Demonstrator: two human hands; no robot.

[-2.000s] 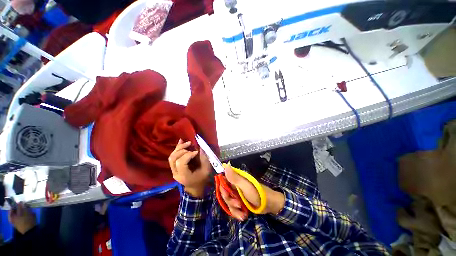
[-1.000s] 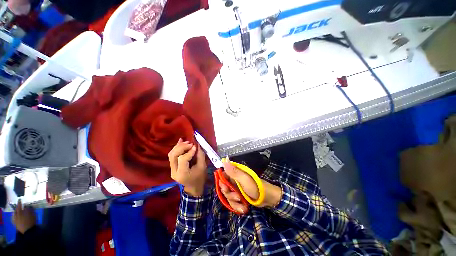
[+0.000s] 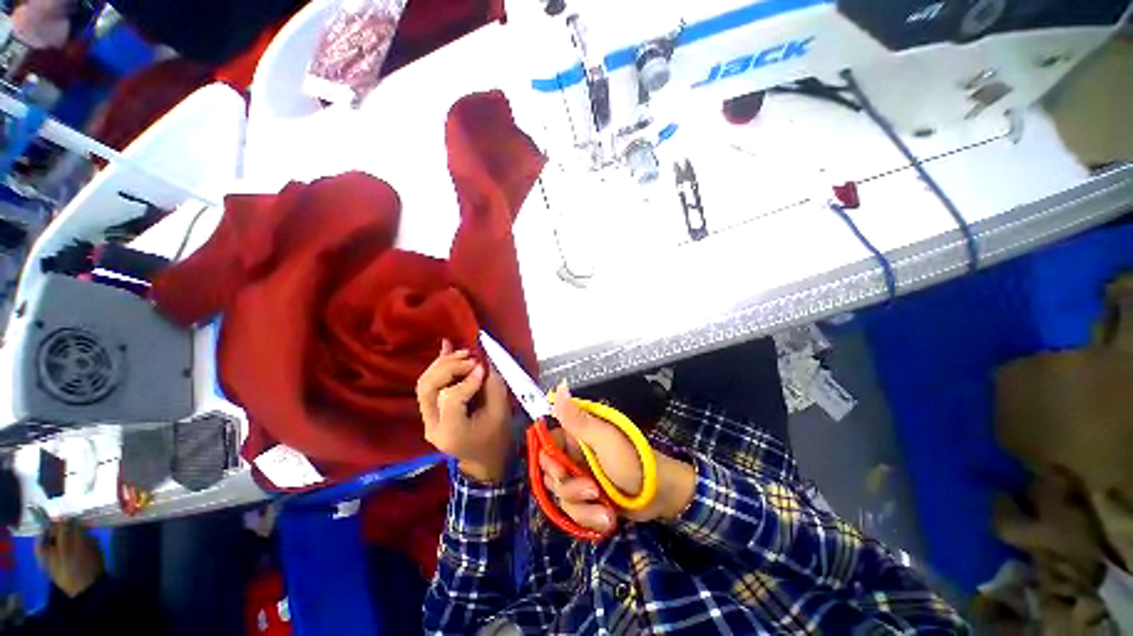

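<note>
A dark red garment (image 3: 373,311) lies bunched on the white table, with one strip-like part pointing away from me. My left hand (image 3: 462,404) pinches the garment's near right edge between the fingertips. My right hand (image 3: 596,466) holds scissors (image 3: 509,373) by one orange-red and one yellow handle loop. The silver blades look closed or nearly so, and their tips are at the cloth edge beside my left fingertips. Any thread there is too small to see. A white label or paper patch (image 3: 287,466) shows at the garment's near left edge.
A white JACK sewing machine (image 3: 758,56) stands at upper right. Dark snips (image 3: 690,199), a small red bit (image 3: 846,194) and dark cords are on the table. A grey motor end (image 3: 93,354) is at left. Blue bins sit below. Another person's hand (image 3: 71,557) shows at lower left.
The whole view has shifted slightly, so the machine and table appear a little further left. Both hands keep nearly the same pose at the cloth edge.
</note>
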